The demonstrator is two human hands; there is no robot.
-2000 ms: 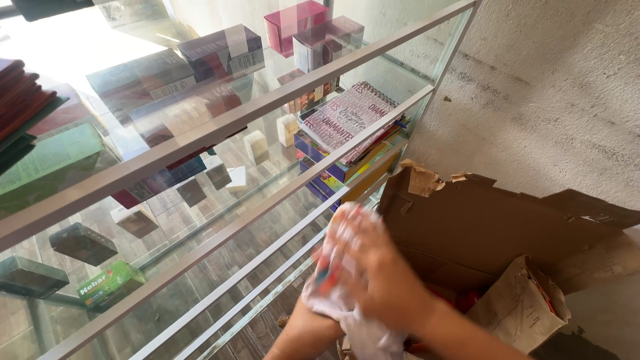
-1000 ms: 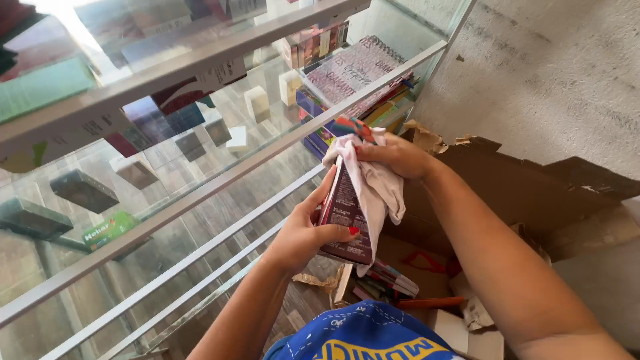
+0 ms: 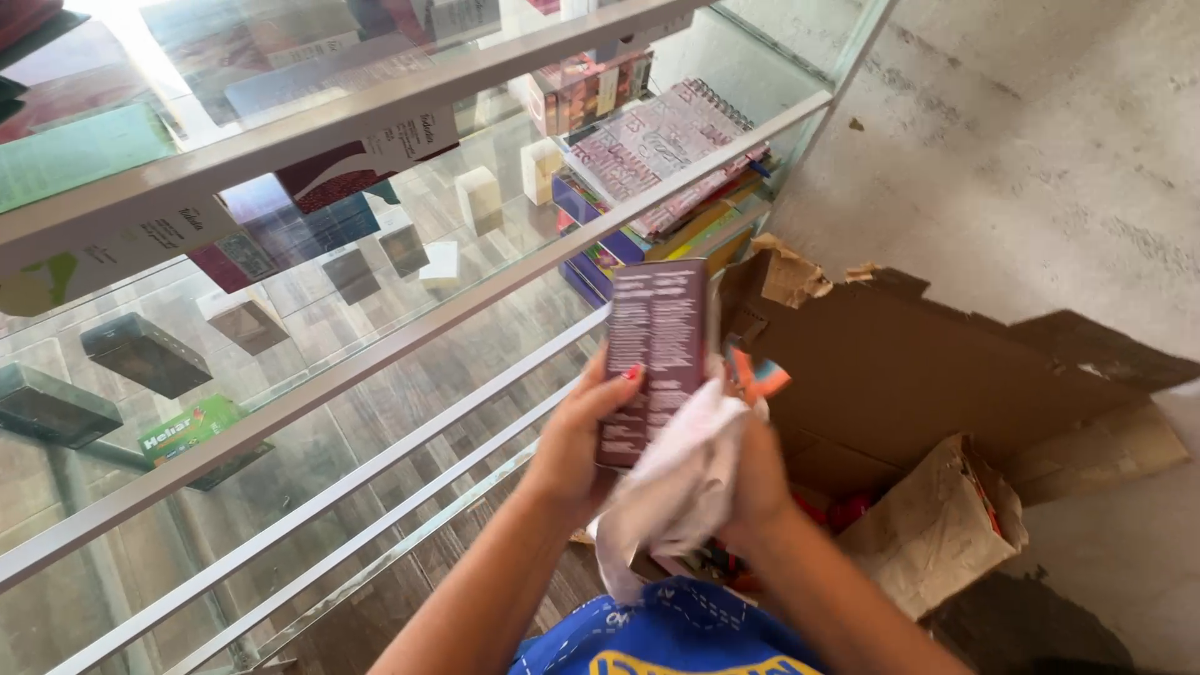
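A dark maroon box (image 3: 653,356) with printed text on its side stands upright in my left hand (image 3: 572,441), the thumb across its printed face. A whitish cloth (image 3: 680,478) hangs from my right hand (image 3: 755,469), which presses it to the right side of the box; the fingers there are partly hidden and blurred. An orange and teal piece (image 3: 757,373) shows at the top of the cloth. Both hands are in front of a glass display case with metal-edged shelves (image 3: 422,339).
Inside the case lie a spiral notebook (image 3: 656,150) on stacked books, a green box (image 3: 192,431) and several small dark boxes (image 3: 147,353). A torn cardboard box (image 3: 881,375) holding a paper bag (image 3: 937,525) stands at the right, by a rough wall (image 3: 1012,169).
The box, tilted and partly wrapped in cloth one second ago, now stands more upright with more of its printed side showing. The cloth hangs lower, at its right.
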